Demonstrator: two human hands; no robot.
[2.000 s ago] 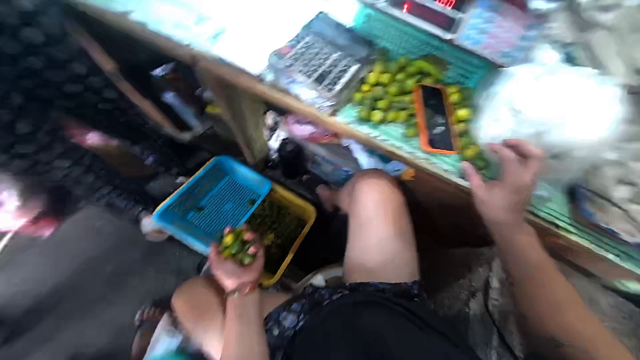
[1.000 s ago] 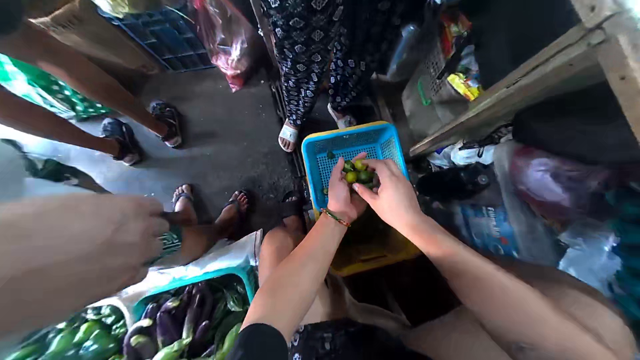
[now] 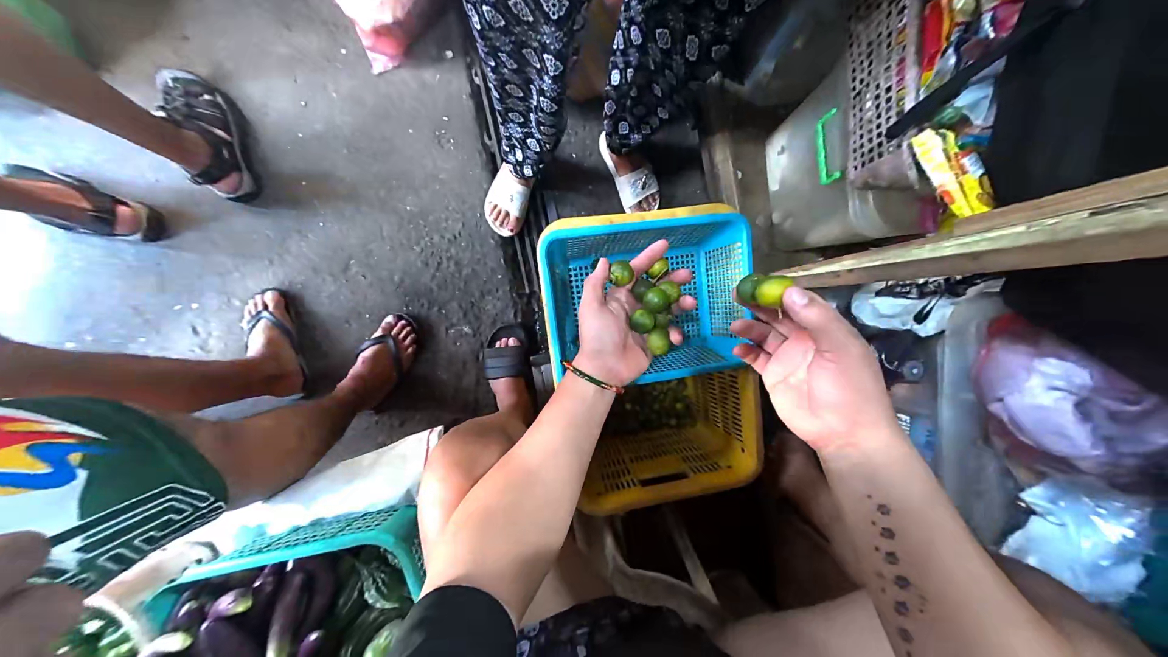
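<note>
Palm up over the blue plastic basket (image 3: pixel 555 310), my left hand (image 3: pixel 620 328) holds several small green citrus fruits (image 3: pixel 655 299). To its right, my right hand (image 3: pixel 817 365) pinches a dark green citrus fruit and a yellow-green citrus fruit (image 3: pixel 774 292) between thumb and fingers, at the basket's right rim. Beneath the blue basket and nearer to me is a yellow plastic basket (image 3: pixel 675 497), with many small green fruits (image 3: pixel 671 401) inside, partly in shadow. The floor of the blue basket is partly hidden by my left hand.
A teal crate (image 3: pixel 310 538) of eggplants (image 3: pixel 287 602) and green vegetables stands at lower left. Several people's sandalled feet surround the floor on the left and ahead. A wooden beam (image 3: pixel 1004 228), a grey bin (image 3: pixel 808 196) and plastic bags (image 3: pixel 1077 392) are on the right.
My hands, together over the blue basket a second ago, are now apart. The right hand has moved right with two fruits. Earlier, it was by the table while the left held fruits.
</note>
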